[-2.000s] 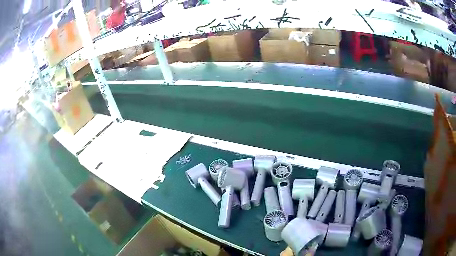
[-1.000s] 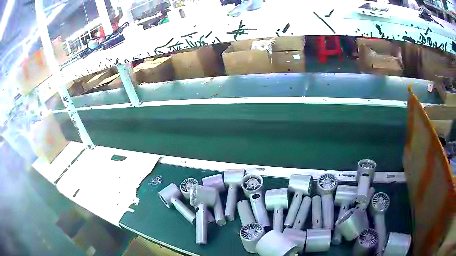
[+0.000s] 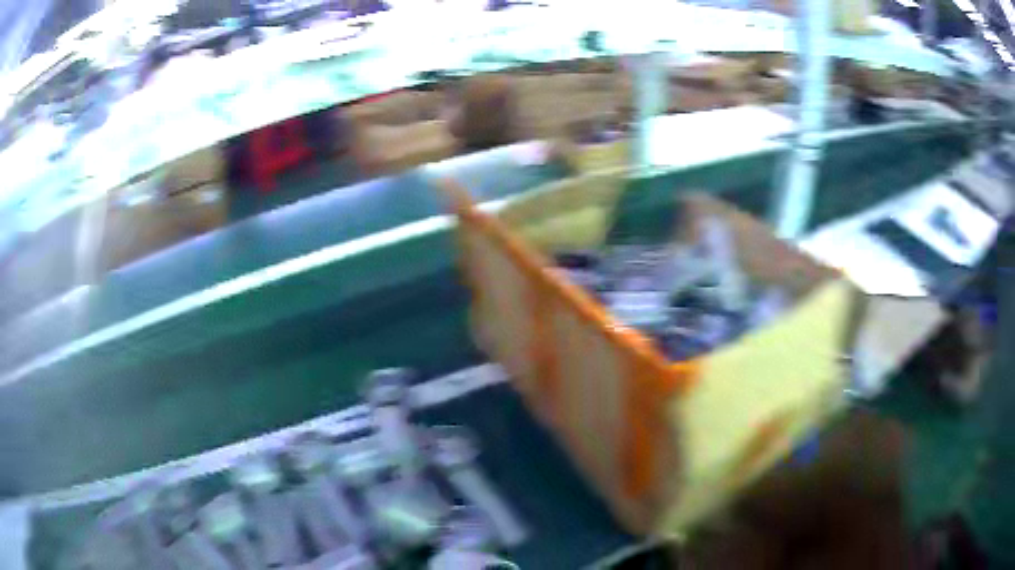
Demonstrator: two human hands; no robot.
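Several grey fan bodies (image 3: pixel 481 490) lie on the green bench top at the lower left, blurred by motion. A tall cardboard carton (image 3: pixel 579 373) with orange tape and yellowish flaps stands on the bench right of them. It is open at the top and holds many grey fan bodies (image 3: pixel 657 295). Neither of my hands is in view.
A brown box (image 3: pixel 813 501) is below the bench at the lower right. White sheets (image 3: pixel 879 251) and a pale post (image 3: pixel 799 156) are at the right. Behind the bench divider are brown boxes (image 3: pixel 401 128) and a red stool (image 3: pixel 278 153).
The view has swung to the right. The fan bodies have shifted to the lower left of the picture, and the carton is now near the middle with its inside showing.
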